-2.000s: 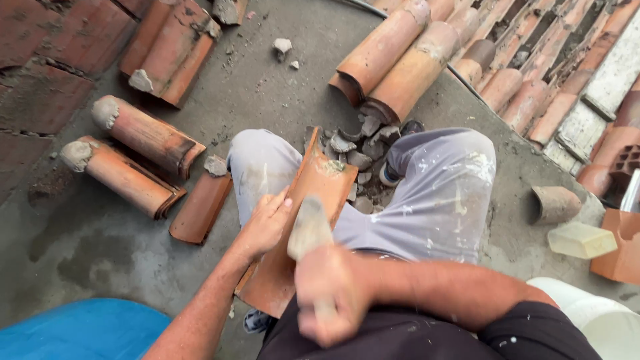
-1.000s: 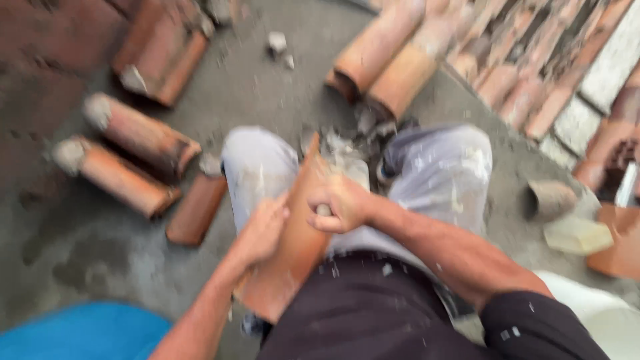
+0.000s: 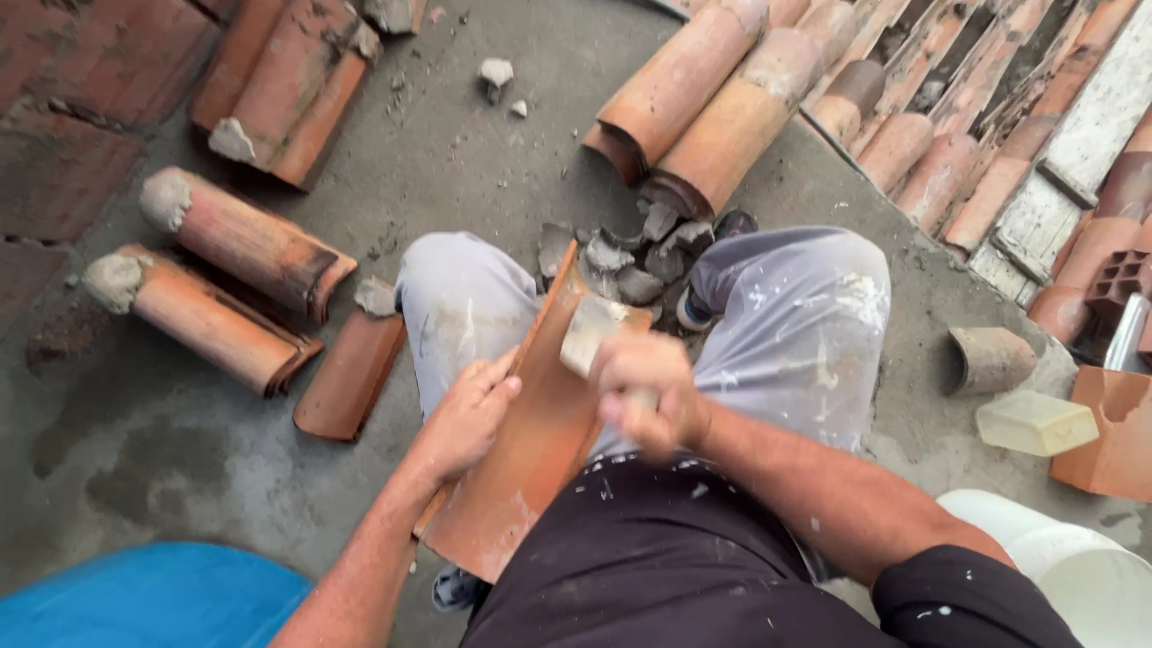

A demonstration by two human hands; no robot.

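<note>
A curved clay roof tile (image 3: 531, 450) lies tilted between my legs, its hollow side up. My left hand (image 3: 472, 409) grips the tile's left edge. In my right hand (image 3: 652, 391), which is blurred, is the handle of a trowel; its pale blade (image 3: 589, 331) lies over the far end of the tile. The blade's tip and its exact contact with the tile are unclear. Broken mortar pieces (image 3: 639, 283) lie in a heap just past the tile, between my feet.
Stacked clay tiles (image 3: 693, 81) lie ahead; more tiles with mortar lumps (image 3: 243, 234) are at left. A blue container (image 3: 162, 594) stands lower left, a white bucket (image 3: 1071, 576) lower right. A translucent plastic tub (image 3: 1035, 423) is at right, near the tiled roof (image 3: 936, 162).
My right hand with the trowel has moved from low on the tile toward its far end, then slightly back to the right. My left hand stays on the tile's left edge.
</note>
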